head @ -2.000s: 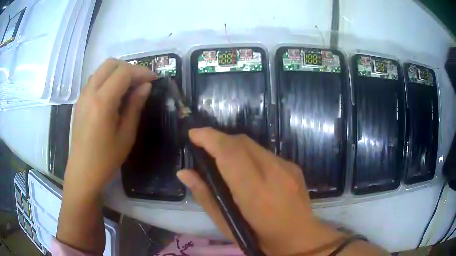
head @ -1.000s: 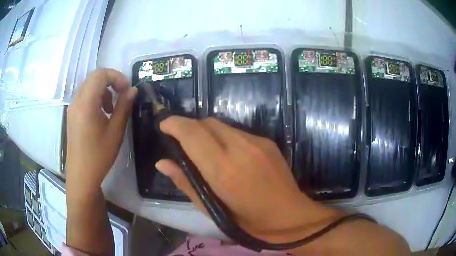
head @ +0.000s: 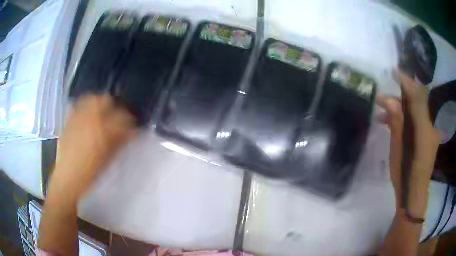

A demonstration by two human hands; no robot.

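Observation:
The clear tray [head: 190,153] holds a row of black cases [head: 205,87], set at a slant and blurred. Each case has a green-white circuit board [head: 226,35] across its far end. My left hand [head: 100,120] is blurred on the tray's near left corner, covering the lower ends of the leftmost cases; its fingertips are hidden. My right hand [head: 412,115] is beyond the tray's right end, closed around the black handle of the soldering iron [head: 407,145]. The iron's tip cannot be made out. The thumb side of my right hand is close to the tray's right edge.
White stacked trays [head: 35,75] stand at the left. A black oval object [head: 419,52] lies on the bench at the upper right, with a dark round-faced object [head: 446,117] at the right edge. A dark seam [head: 243,210] crosses the white bench. More white trays are at the lower left.
The tray has turned clockwise and its row of cases has shifted left in view. My right hand has moved with the iron from the leftmost case to the far right. My left hand has dropped to the tray's near corner.

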